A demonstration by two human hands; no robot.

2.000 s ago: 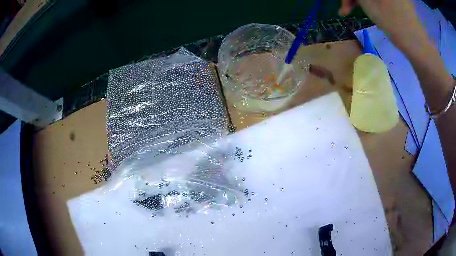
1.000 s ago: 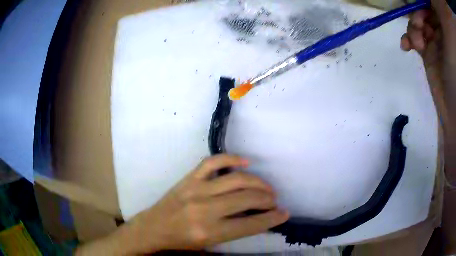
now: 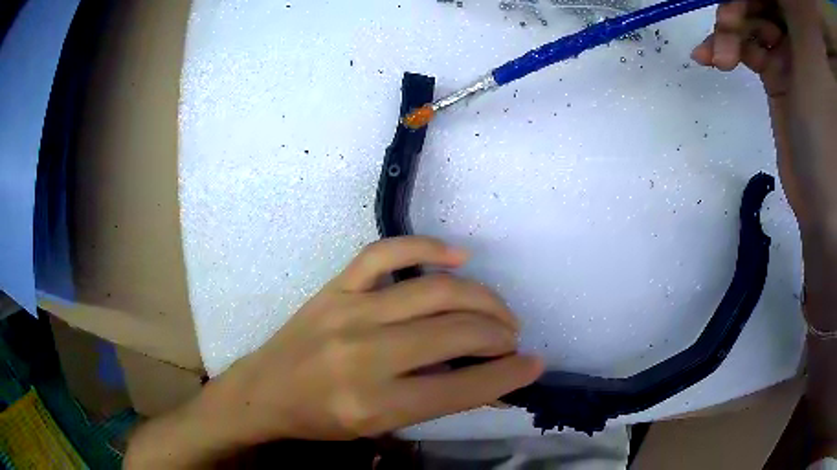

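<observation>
A black U-shaped bracket [image 3: 665, 381] lies on the white foam sheet [image 3: 587, 248], its two ends pointing away from me. My left hand [image 3: 395, 340] grips its left arm and lower left bend, hiding part of both. My right hand [image 3: 753, 41], at the top right and partly cut off, holds the small paintbrush [image 3: 569, 41] by its blue handle. The brush's orange bristles touch the bracket's left arm just below its tip. Tiny dark balls lie scattered on the sheet.
The clear plastic bag [image 3: 597, 11] with loose balls around it is cut off at the top edge. Brown board [image 3: 128, 165] and a light-blue sheet [image 3: 20, 138] are at the left. Something yellow [image 3: 37, 431] shows at the bottom left.
The view has turned down from the tub and bags to the bracket. Over the last second the bristles have moved from beside the left arm's tip onto the arm. My left hand keeps its grip.
</observation>
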